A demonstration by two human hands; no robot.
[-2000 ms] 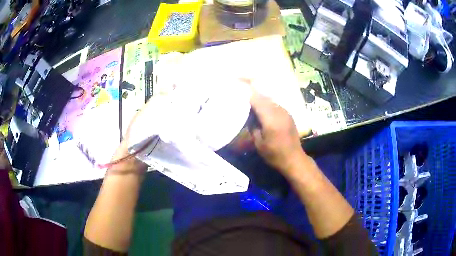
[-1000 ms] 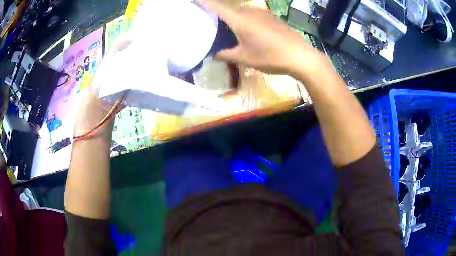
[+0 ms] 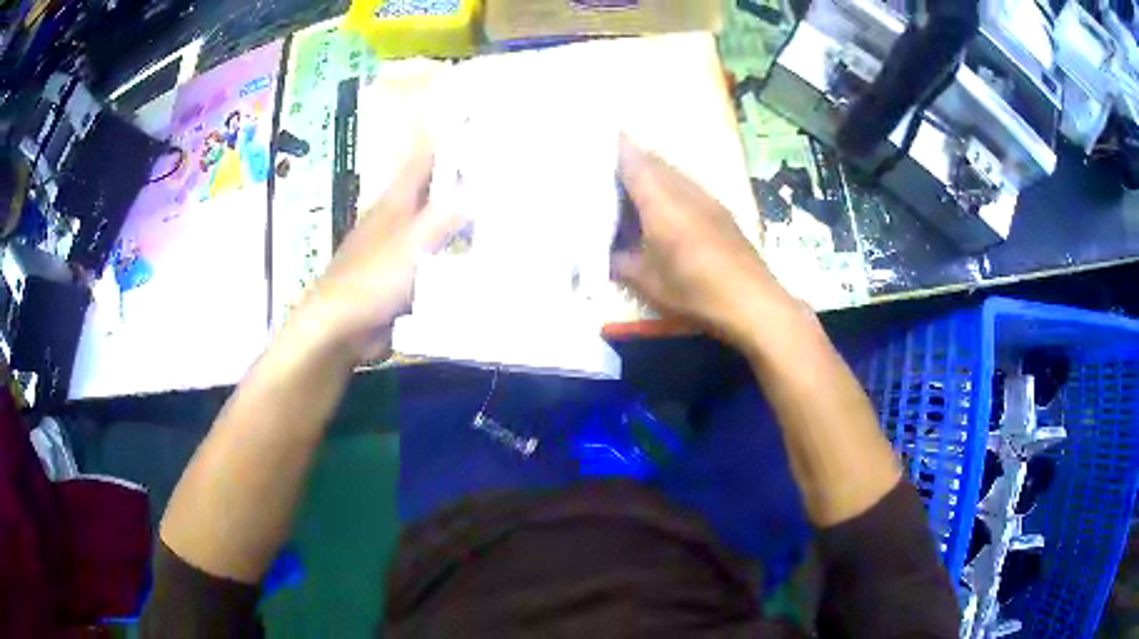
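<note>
The white unit [image 3: 531,306], a long flat bracket, lies on the glaring white work pad [image 3: 687,94] with its end over the bench's front edge. Glare hides most of its outline and any round housing. My left hand [image 3: 387,256] is at its left side and my right hand [image 3: 681,237] at its right side, both with fingers against it. A thin wire with a small pale connector [image 3: 505,432] hangs below its front end.
A yellow screw tray [image 3: 419,25] stands behind the pad beside a brown board [image 3: 600,18]. Grey-white metal units [image 3: 956,162] are at the right. A blue crate [image 3: 987,375] holds white units at the lower right. A pink cartoon sheet [image 3: 225,137] lies left. A maroon sleeve [image 3: 88,537] shows lower left.
The white unit was raised and tilted in my left hand; now it lies straight on the pad. My right hand, spread apart from it a second ago, is back at its side.
</note>
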